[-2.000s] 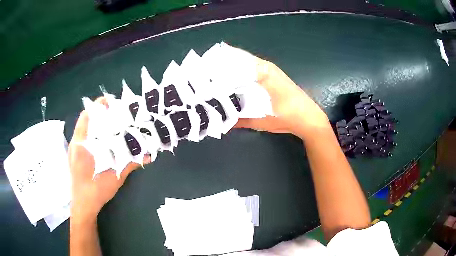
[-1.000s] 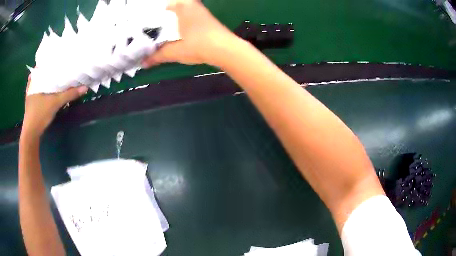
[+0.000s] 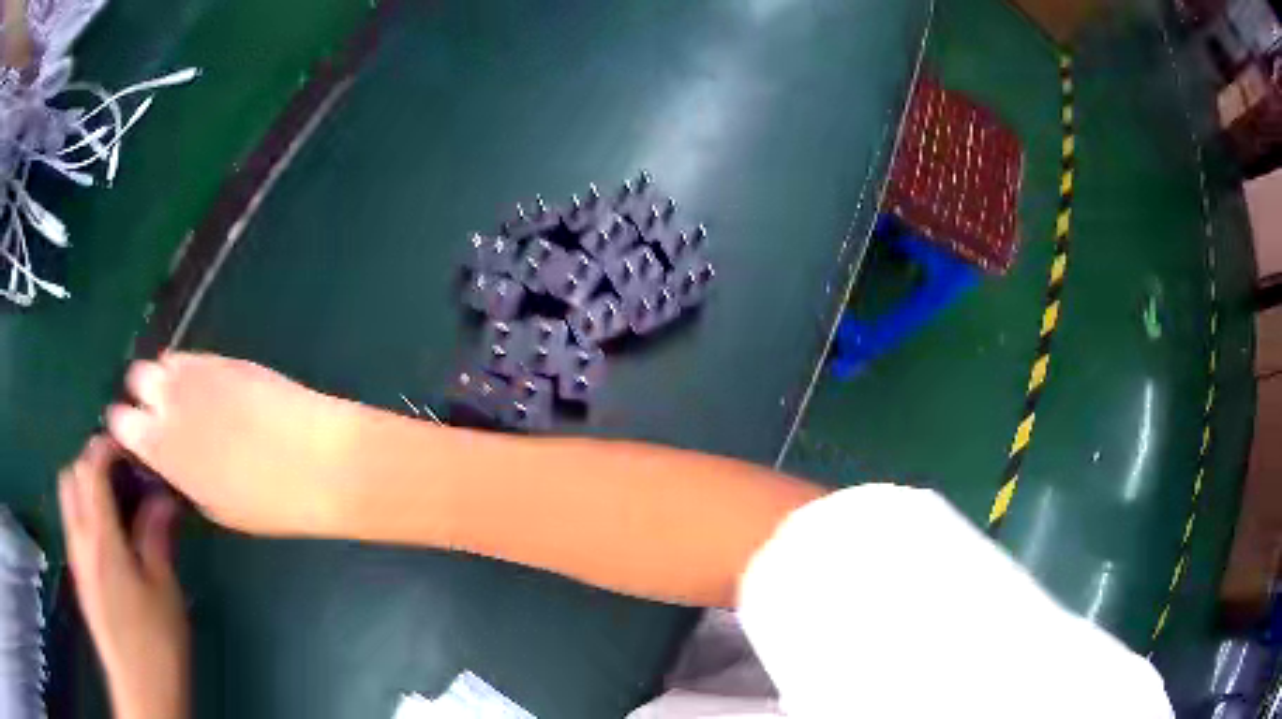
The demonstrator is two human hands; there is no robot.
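Observation:
My right hand (image 3: 183,429) and my left hand (image 3: 124,569) are close together at the left edge, by the bench's far rim. A blurred dark thing (image 3: 138,485), which looks like a black power adapter, is between the fingers of my left hand. My right hand's fingers are curled just above it; whether they hold anything is hidden. Loose black power adapters (image 3: 598,274) cluster on the dark green bench beyond my right forearm, prongs up. The corner of a white bag stack (image 3: 471,700) shows at the bottom edge.
White cables (image 3: 87,134) lie at upper left beyond the bench rim. A ribbed whitish row (image 3: 20,618), perhaps bagged adapters, is cut off at the left edge. A red-brown basket (image 3: 959,172) on a blue stand (image 3: 907,288) is right of the bench, near yellow-and-black floor tape (image 3: 1047,323).
The view has swung right. The row of bagged adapters is no longer between my hands. My hands have come together, with a dark thing between them.

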